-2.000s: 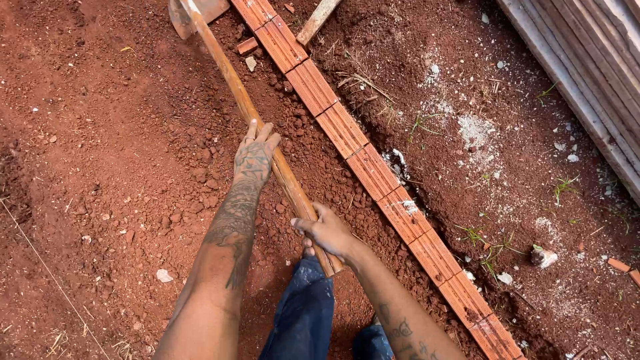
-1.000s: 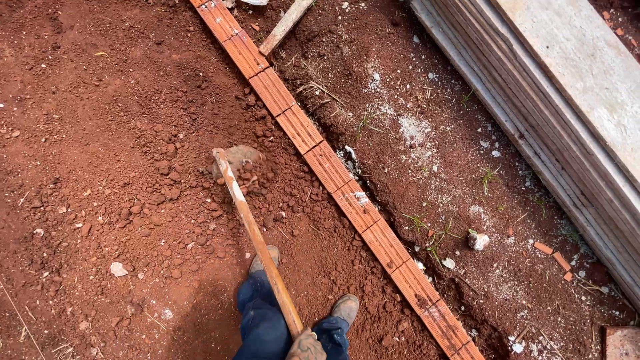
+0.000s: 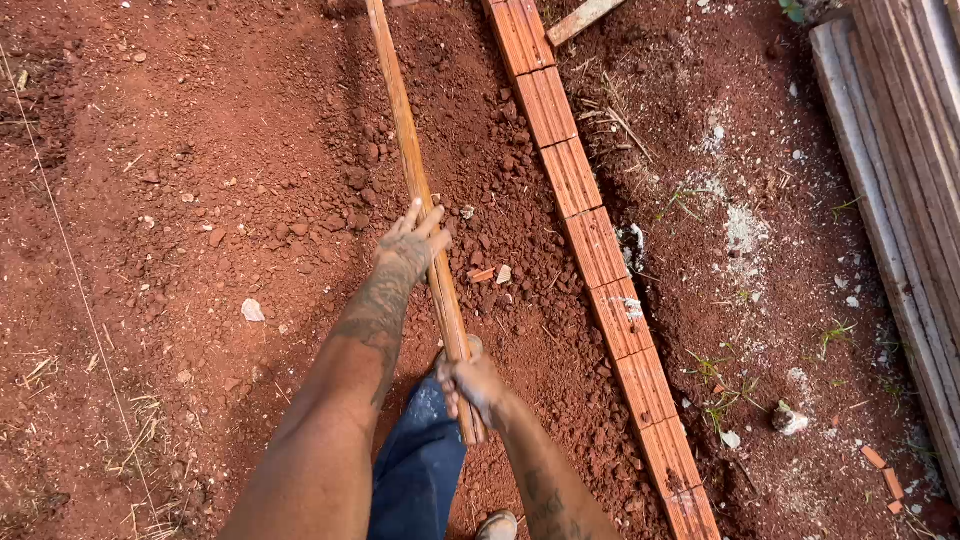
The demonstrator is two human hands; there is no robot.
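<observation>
A long wooden handle runs from the top edge down to my legs, over loose red soil. My left hand lies against its middle, fingers extended and partly spread, the palm side hidden. Near the lower end, my right hand is closed around the same handle. The tool's head is out of view beyond the top edge. Right of the handle, a row of orange hollow clay bricks runs diagonally, not touching either hand.
Stacked boards lie along the right edge. A short wooden strip meets the brick row near the top. A string stretches across the soil at left. Brick fragments and a pale stone lie on the ground.
The tool's head, on the soil beside the bricks a second ago, has moved out past the top of the view. Both hands and forearms are now in view on the handle.
</observation>
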